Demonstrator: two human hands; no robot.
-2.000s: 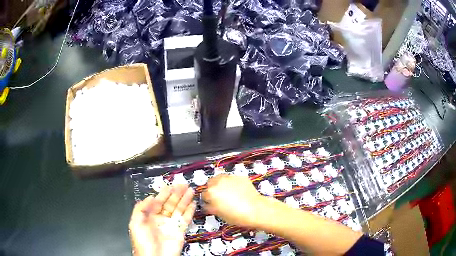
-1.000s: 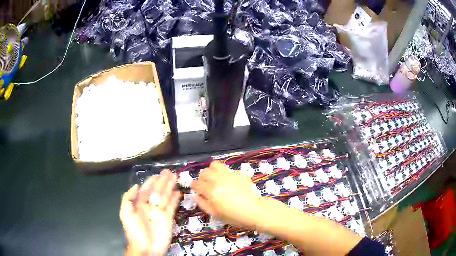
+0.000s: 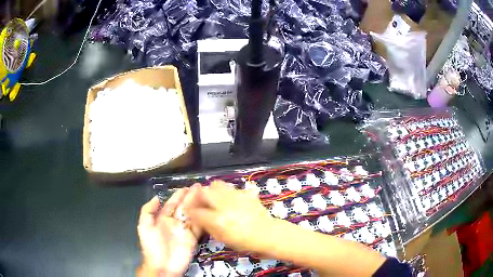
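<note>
My left hand (image 3: 167, 235) is palm up and cupped over the tray's left part, with a few small white caps (image 3: 179, 215) near its fingers. My right hand (image 3: 230, 213) reaches in from the right; its fingertips are bent down at the left palm and fingers, and they hide what they touch. Under both hands lies a clear tray (image 3: 397, 238) with rows of white wired modules (image 3: 299, 205). Red, yellow and dark lead wires (image 3: 292, 170) run between the rows. My hands and right forearm cover part of the rows.
An open brown box (image 3: 186, 116) heaped with white caps stands behind left. A white device (image 3: 216, 103) and black post (image 3: 257, 100) stand behind the tray. Bagged dark parts (image 3: 324, 70) lie behind. A second filled tray (image 3: 432, 154) is at right, a carton (image 3: 440, 254) below it.
My right fingers have moved from the modules at the tray's upper left to my left palm. The whole view has shifted, so the bench things appear farther right.
</note>
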